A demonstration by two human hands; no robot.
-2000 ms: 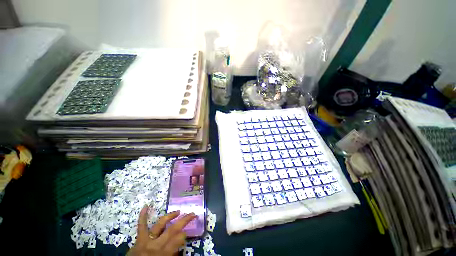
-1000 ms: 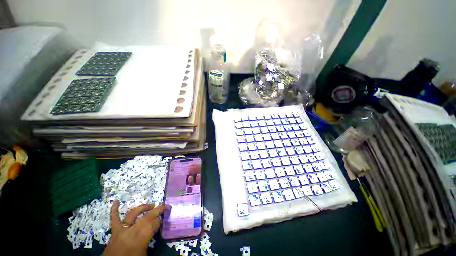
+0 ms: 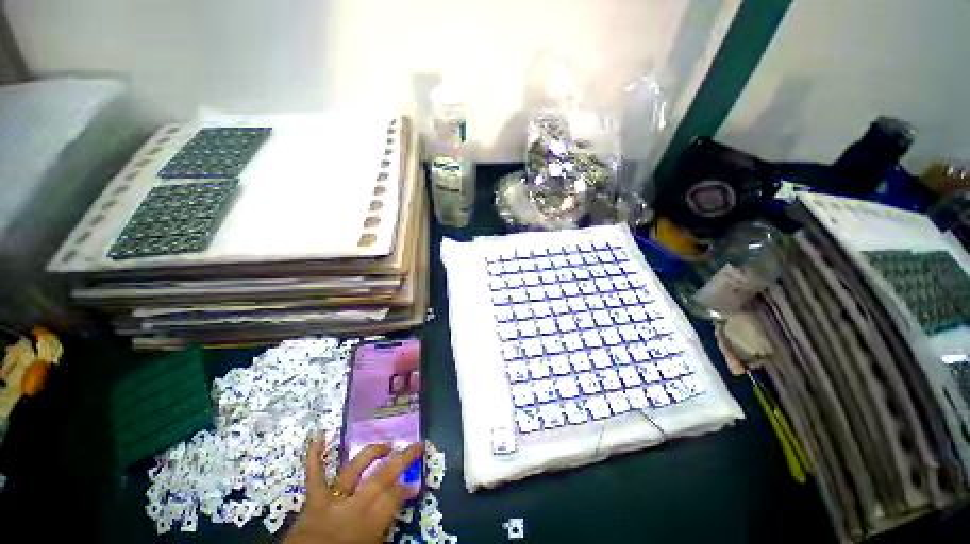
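A smartphone (image 3: 383, 395) with a pink-purple lit screen lies upright in view beside a heap of small white square pieces (image 3: 266, 409). My left hand (image 3: 360, 499) comes in from the bottom edge, fingers spread over the phone's lower part, with a ring on one finger. It grips nothing. To the right, a grid of white squares with dark blue lines (image 3: 587, 335) lies on a white padded stack (image 3: 475, 372). One single white piece (image 3: 501, 439) lies at the pad's lower left. My right hand is not in view.
A plain green panel (image 3: 163, 404) lies left of the heap. Layered sheet stacks with green panels stand at the back left (image 3: 298, 202) and right (image 3: 851, 351). Behind are a clear bottle (image 3: 452, 186), a bag of shiny pieces (image 3: 558, 165) and a black round item (image 3: 711, 199). A yellow tool (image 3: 782, 430) lies right.
My left hand moved off the phone to the left onto the heap, then back over the phone's lower part. The whole view has shifted slightly.
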